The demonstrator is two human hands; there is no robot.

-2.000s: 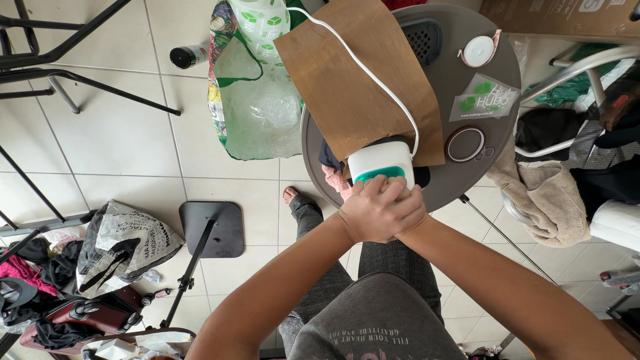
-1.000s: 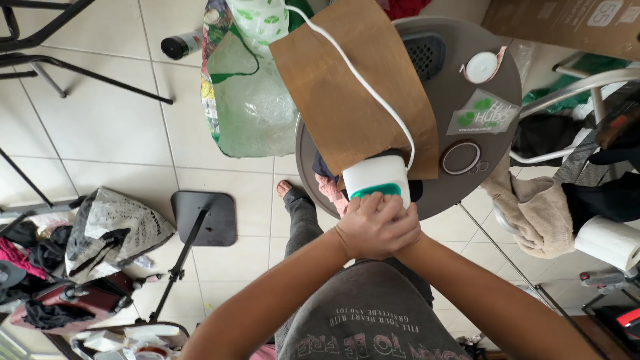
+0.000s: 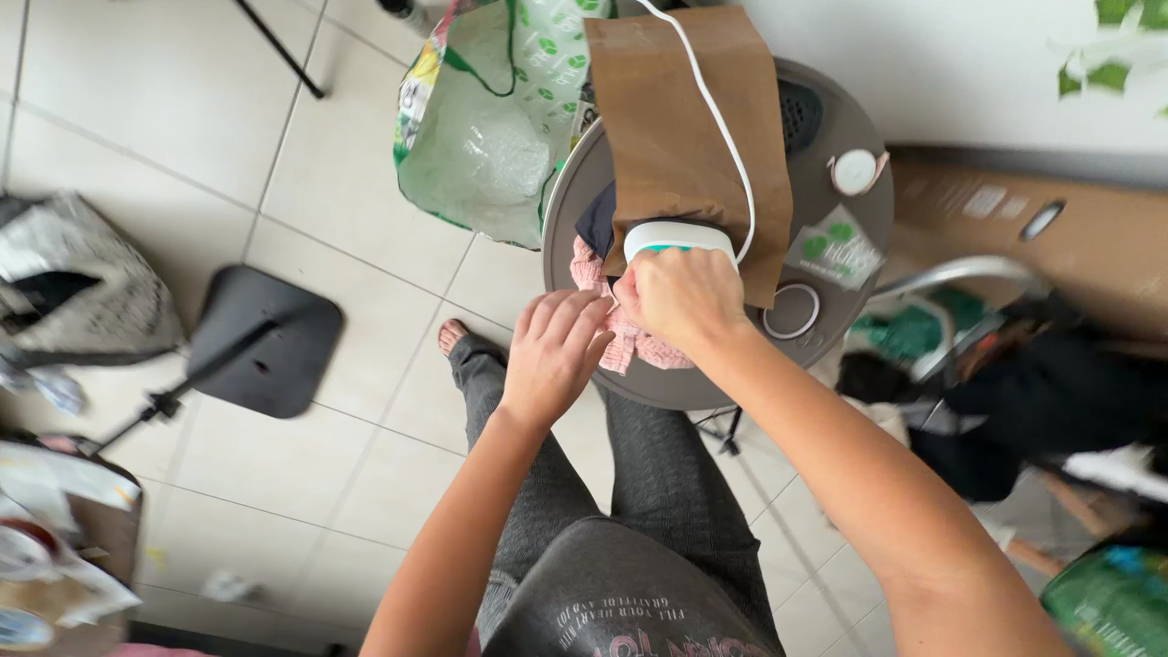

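My right hand is closed around the handle of a white and teal iron, a small corded one by its look. Its white cord runs up across a sheet of brown paper on the round grey table. The iron rests at the paper's near edge; its underside is hidden. My left hand is just left of it, palm down with fingers spread, near pink knitted fabric at the table's edge. Dark cloth shows beside the paper.
On the table are a measuring tape roll, a printed clear packet, a ring-shaped item and a dark perforated object. A green-white bag stands left of it. A black stand base, a cardboard box and a metal-framed chair surround it.
Both hands were together on the iron. My left hand has come off it to the left and opened, while my right hand stays on it. More pink fabric shows. The view has shifted.
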